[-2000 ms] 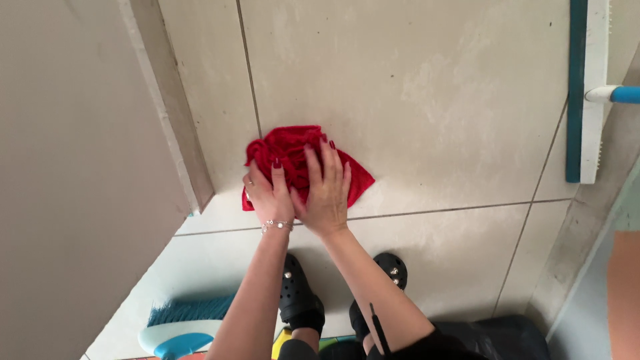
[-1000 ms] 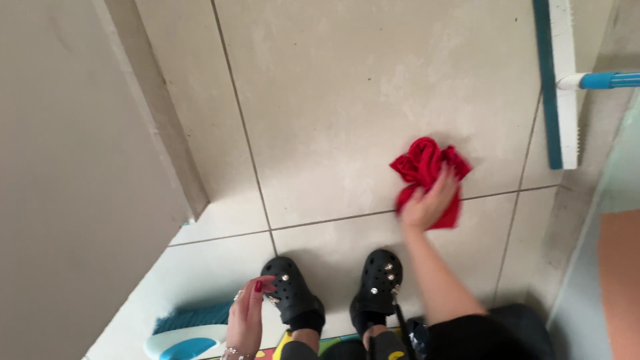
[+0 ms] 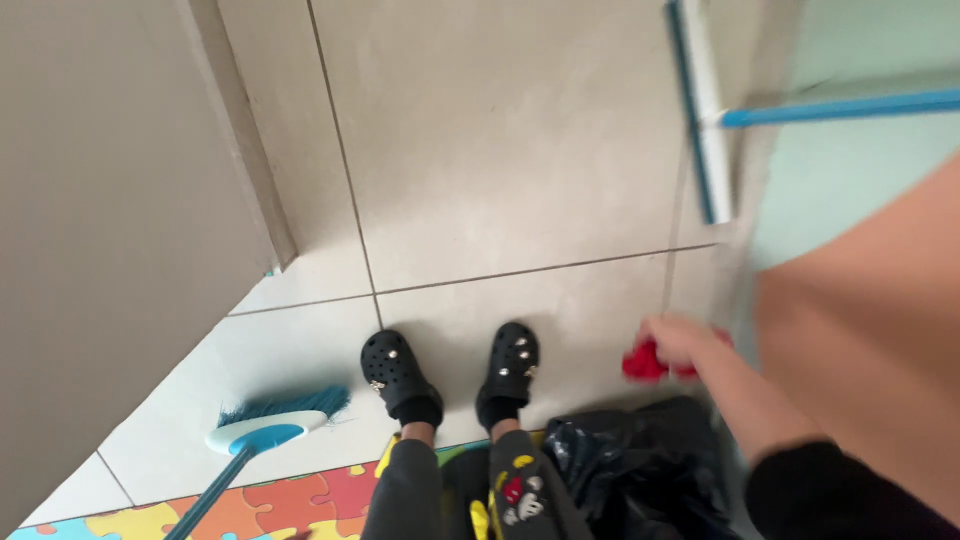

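Note:
My right hand, blurred by motion, grips a crumpled red cloth low at the right, over the tiles beside a black plastic bag. The cloth shows on both sides of the hand. At the bottom edge, left of my legs, a small dark reddish blur might be a fingertip, but my left hand cannot be made out. Both feet, in black clogs with small charms, stand on the pale tile floor.
A blue-handled squeegee rests at the upper right. A teal-bristled broom lies lower left, by a colourful puzzle-pattern mat. The black plastic bag sits right of my legs. A grey panel fills the left side.
My right hand and the red cloth have moved from mid-floor towards the lower right, near the bag. My left hand, on the cloth two seconds ago and near the left clog afterwards, has dropped away.

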